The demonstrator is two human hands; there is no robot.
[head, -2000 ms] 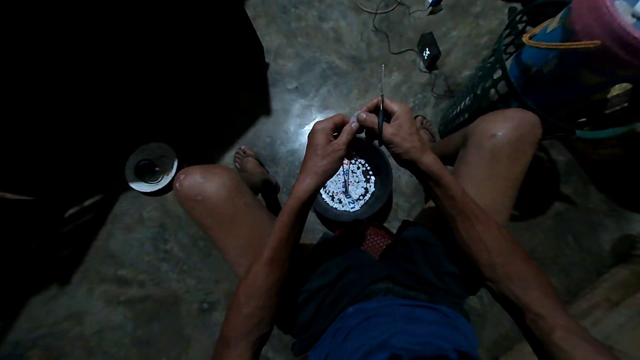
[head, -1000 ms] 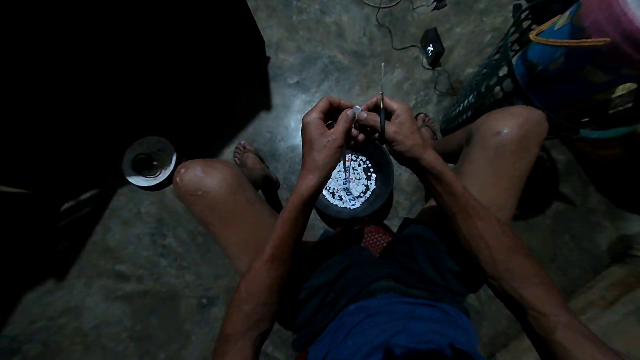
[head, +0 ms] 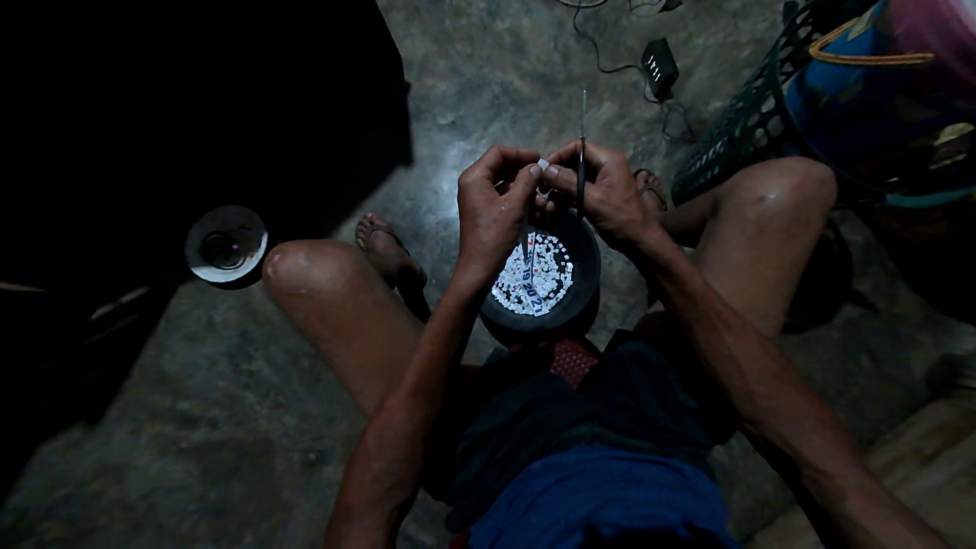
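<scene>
My left hand and my right hand meet above a dark round bowl. Between their fingertips is a small pale piece, pinched from both sides; its kind is unclear. A thin tool with a black handle and a slender metal shaft points upward from my right hand, lodged among its fingers. Many tiny white pieces cover the bottom of the bowl. A narrow printed strip with numerals hangs below my left hand and reaches down over them.
On the floor at left stands a round dish with a pale rim. A black power adapter with a cable lies beyond my hands. A dark perforated plastic basket holding blue and pink items is at upper right. My knees flank the bowl.
My hands stay together over the bowl, with small shifts of the fingers. The thin tool remains in my right hand.
</scene>
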